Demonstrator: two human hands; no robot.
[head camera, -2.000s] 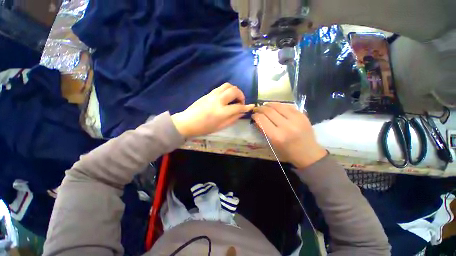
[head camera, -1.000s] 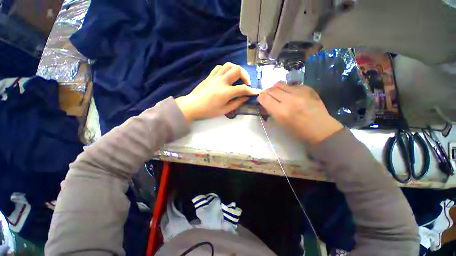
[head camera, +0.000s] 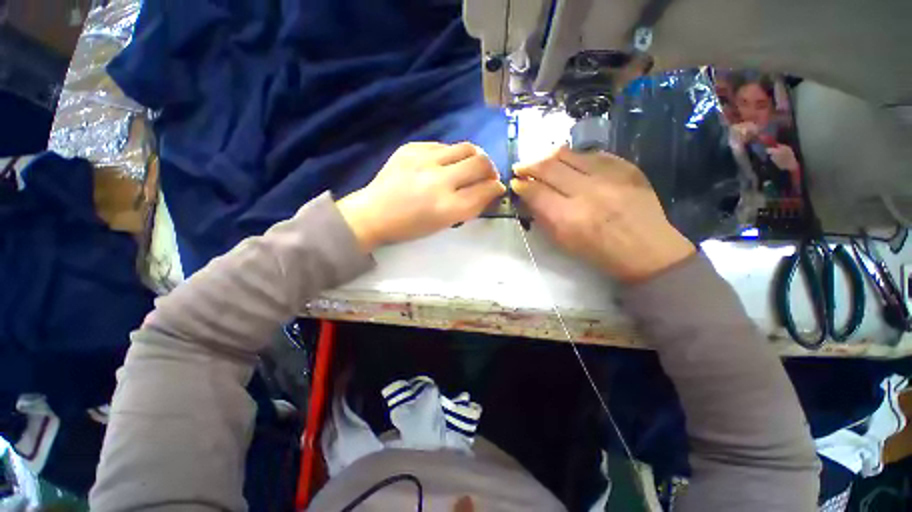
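Note:
A navy garment (head camera: 330, 110) lies spread on the machine table to the left of the lit needle area. My left hand (head camera: 430, 192) rests at its front edge and pinches the navy cloth just in front of the needle. My right hand (head camera: 595, 205) is beside it, its fingertips almost touching the left ones, pinched at the same spot; the bit between them is mostly hidden. A thin pale thread (head camera: 565, 325) runs from the fingertips down past the table edge. The sewing machine head (head camera: 540, 40) stands over the fingers.
Scissors (head camera: 822, 295) and a slim dark tool (head camera: 882, 280) lie at the table's right. A dark plastic-wrapped packet (head camera: 665, 150) and an upright picture (head camera: 765, 150) stand behind my right hand. A navy garment pile (head camera: 75, 270) is at left. Striped white pieces (head camera: 430, 412) are near my lap.
Both hands moved slightly away from the front edge toward the needle, then stayed close together there. The picture beside the machine now shows a different image. The view has shifted.

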